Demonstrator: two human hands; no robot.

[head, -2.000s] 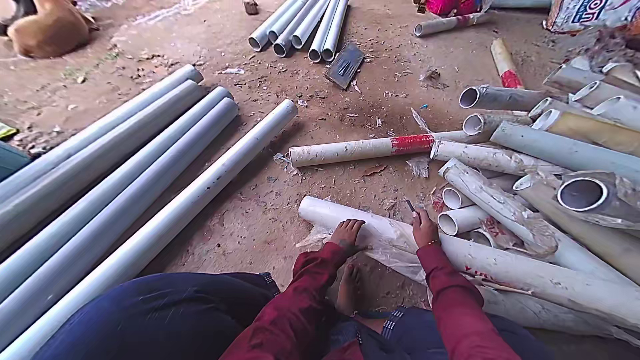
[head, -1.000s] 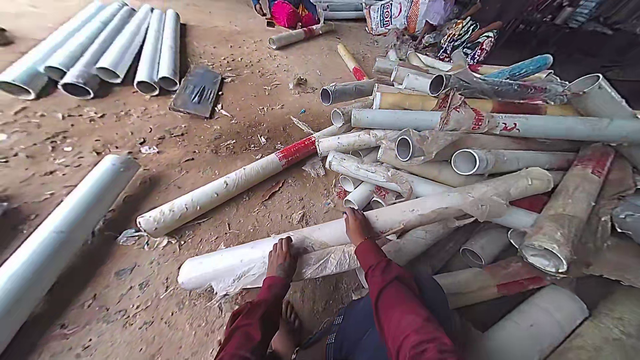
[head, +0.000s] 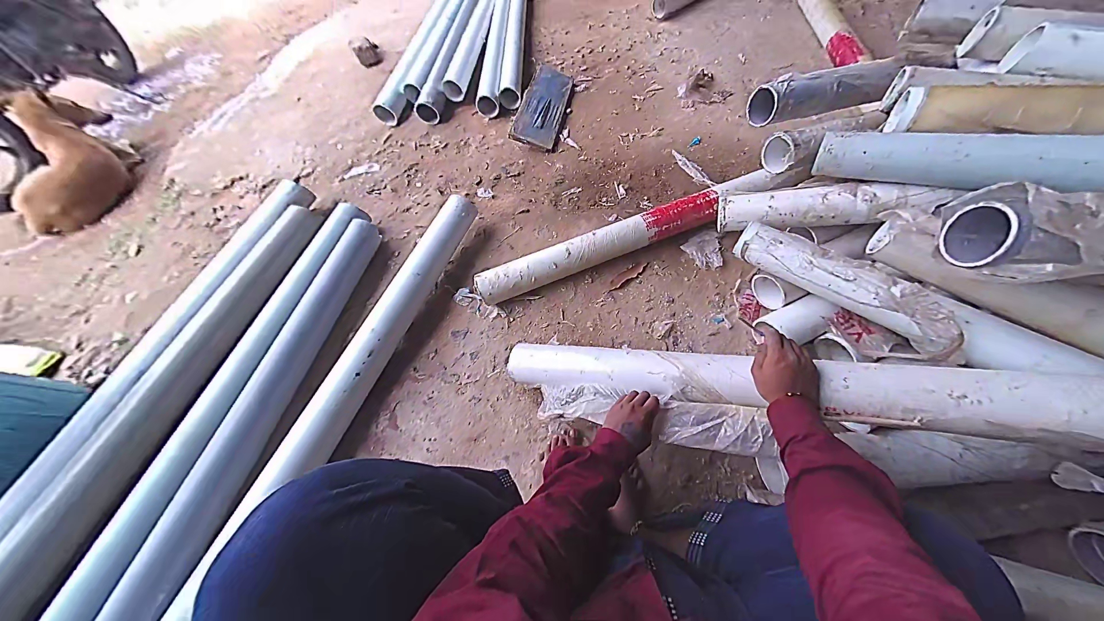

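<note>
A white plastic pipe (head: 897,390) lies crosswise before me, its near end pointing left. Torn clear plastic film (head: 716,424) hangs along its lower side. My left hand (head: 632,418) grips the film at the pipe's lower edge. On top of the pipe rests my right hand (head: 783,366), with a small thin dark object (head: 750,329) between its fingers; what it is cannot be told. Just beyond, a film-wrapped pipe (head: 849,289) lies slanted.
Bare grey-white pipes (head: 345,345) lie at the left, with more (head: 466,52) farther back by a dark flat slab (head: 542,108). A red-banded pipe (head: 586,250) crosses the dirt. Wrapped pipes (head: 957,159) are heaped at right. A dog (head: 65,177) lies at upper left.
The view has swung right and back left. My right hand, flat along the pipe a second ago, is now raised on its top with the small object showing. My left hand is at the film.
</note>
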